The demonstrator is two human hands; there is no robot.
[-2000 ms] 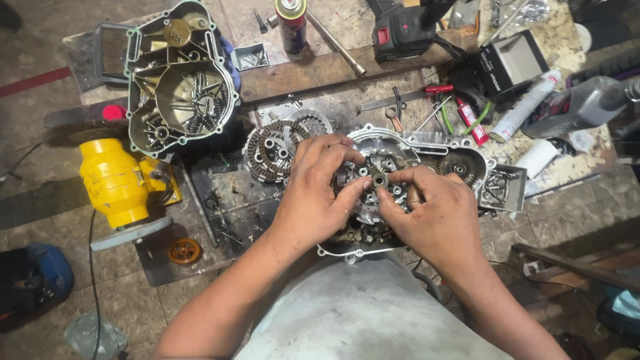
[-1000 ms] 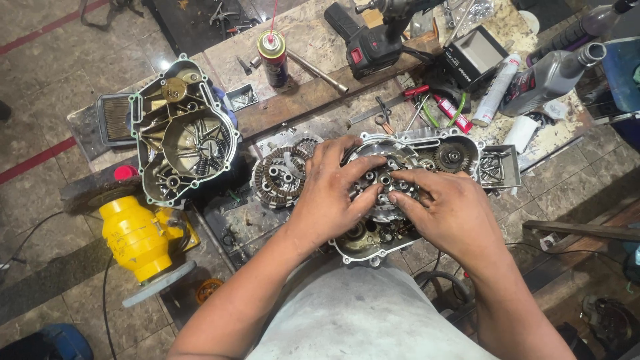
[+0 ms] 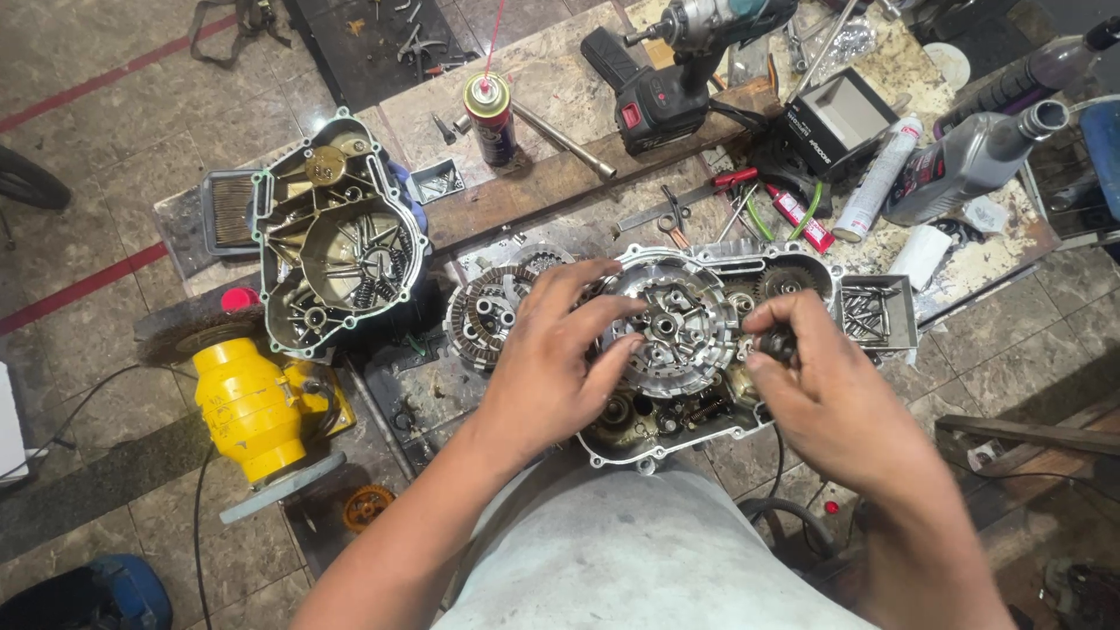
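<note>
My right hand [image 3: 818, 376] pinches a small dark metal part [image 3: 777, 343] between thumb and fingers, just right of the round clutch assembly [image 3: 669, 328]; the fingers partly hide its shape. The clutch assembly sits in an open engine case [image 3: 652, 457] in front of my body. My left hand [image 3: 564, 346] rests at the clutch's left edge, its fingers apart; nothing shows between them. Partly behind that hand lies a stack of clutch plates [image 3: 490, 315] with metal parts on top. To the right of the case, a small metal tray [image 3: 910, 315] contains several bolts.
An engine cover [image 3: 262, 254] filled with bolts and springs lies left, above a yellow bench grinder [image 3: 249, 402]. Farther back are a spray can [image 3: 490, 118], a cordless impact wrench [image 3: 665, 105], a long metal bar [image 3: 564, 140], an open box [image 3: 840, 122] and a plastic bottle [image 3: 971, 166].
My right hand has moved right, off the clutch centre, and now holds the dark part. My left hand has drawn back to the left, so the clutch centre shows.
</note>
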